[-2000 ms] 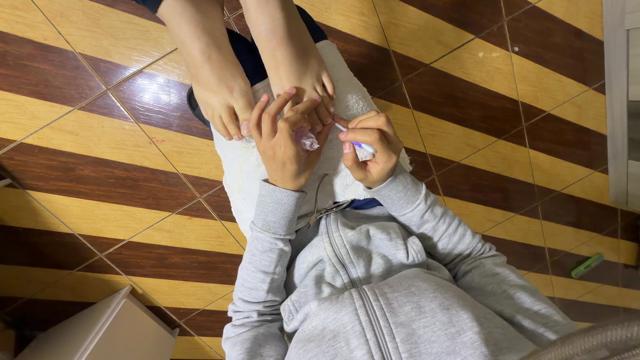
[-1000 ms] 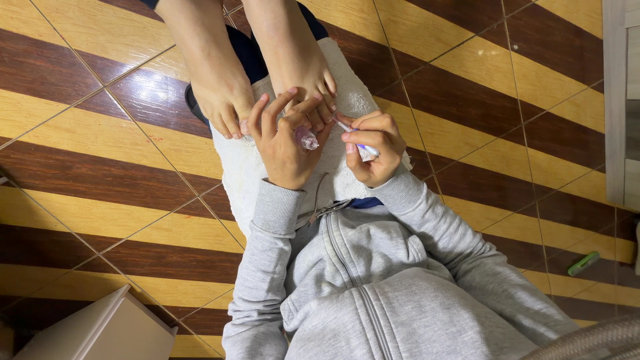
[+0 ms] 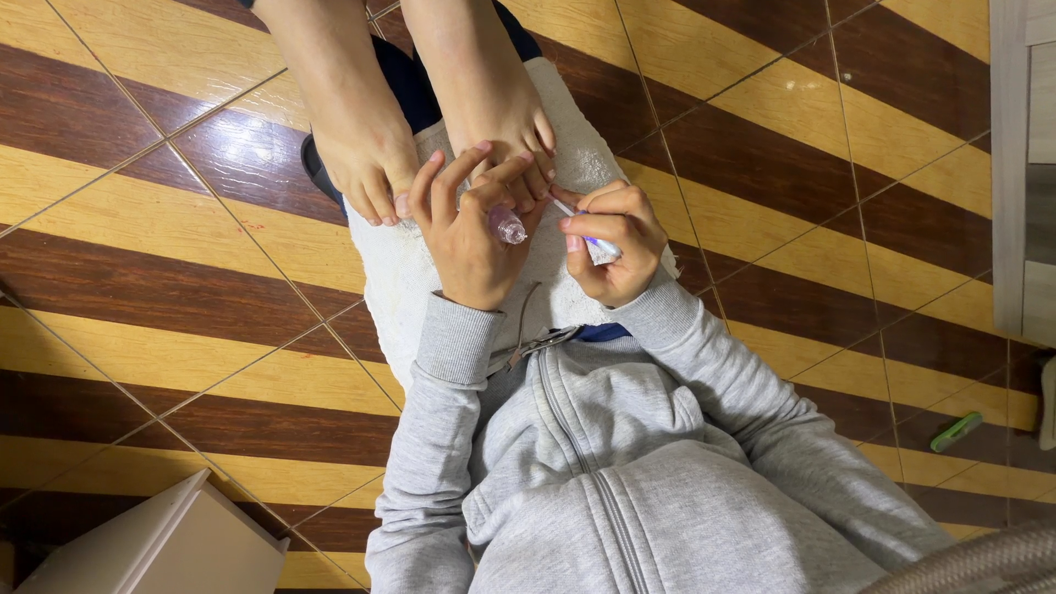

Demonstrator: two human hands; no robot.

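My left hand (image 3: pixel 477 239) holds a small clear, pinkish bottle (image 3: pixel 506 225) against its palm, and its fingers touch the toes of another person's foot (image 3: pixel 487 107). In my right hand (image 3: pixel 620 239) is a thin white and purple stick-like tool (image 3: pixel 601 245), whose tip is at the outer toes of that same foot. What kind of tool it is, I cannot tell. The person's other foot (image 3: pixel 363 148) rests just left of my left hand. Both feet lie on a white towel (image 3: pixel 396 289) spread over my lap.
Glossy striped floor tiles (image 3: pixel 767 190) surround my lap. A pale cabinet or box (image 3: pixel 198 536) stands at the lower left. A green object (image 3: pixel 957 432) lies on the floor at the right, near a grey wooden furniture edge (image 3: pixel 1008 165). A braided brown band (image 3: pixel 982 561) crosses the lower right corner.
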